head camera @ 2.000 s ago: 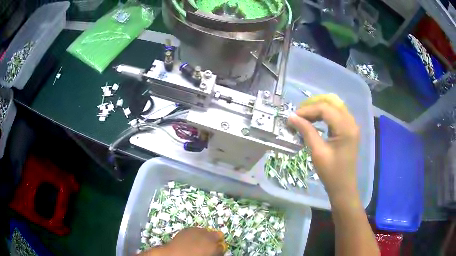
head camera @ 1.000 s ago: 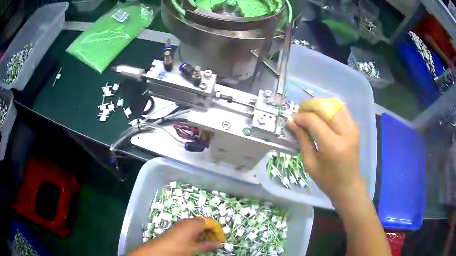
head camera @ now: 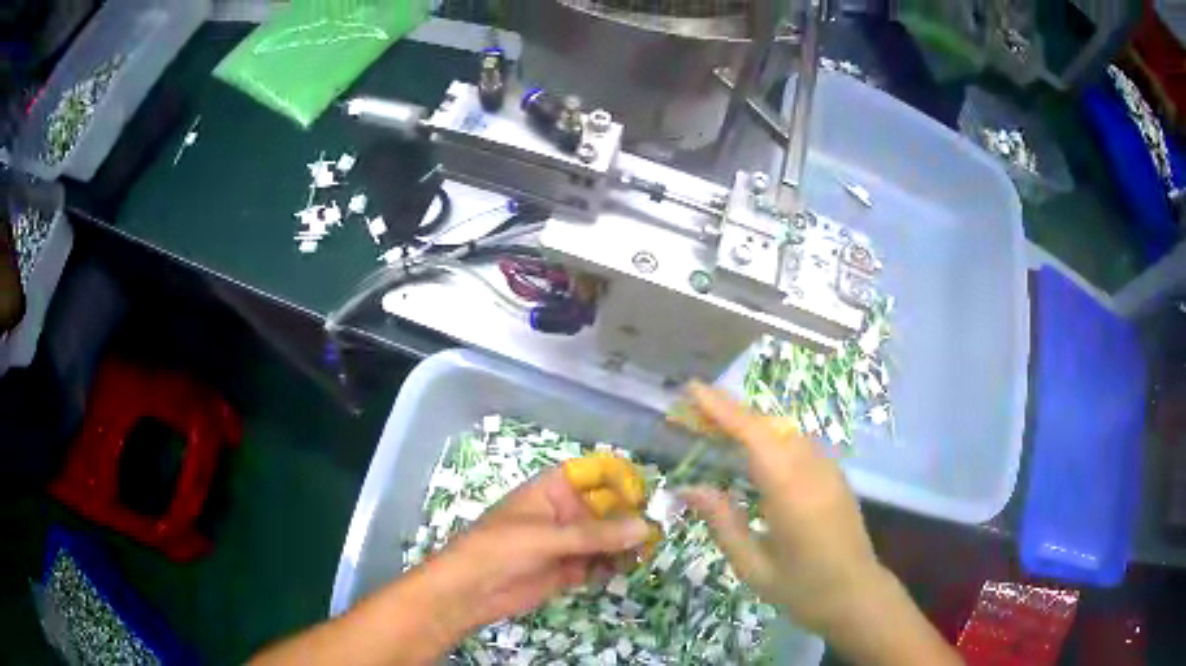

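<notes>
My left hand point(head camera: 559, 527), with yellow-orange finger cots, is over the supply tub point(head camera: 390, 488) and pinches a small white-and-green part point(head camera: 661, 505) at its fingertips. My right hand point(head camera: 780, 514) is close beside it, blurred, with thumb and fingers apart around the part's green leg; whether it touches the part is unclear. The supply tub is heaped with white-and-green parts. The insertion fixture point(head camera: 767, 241) is at the right end of the machine, with no hand at it. The output tub point(head camera: 956, 312) holds more parts under and right of the fixture.
The air cylinder point(head camera: 520, 163) and hoses point(head camera: 390, 280) are left of the fixture. The steel bowl point(head camera: 663, 16) is cut off at the top. A green bag point(head camera: 312, 59) and loose white parts point(head camera: 319, 208) lie at left. A blue lid point(head camera: 1082, 429) is far right, a red stool point(head camera: 150, 455) lower left.
My right hand has left the fixture and moved down over the supply tub. My left hand has risen from the heap to meet it. The camera view has shifted, so the machine appears further right and higher.
</notes>
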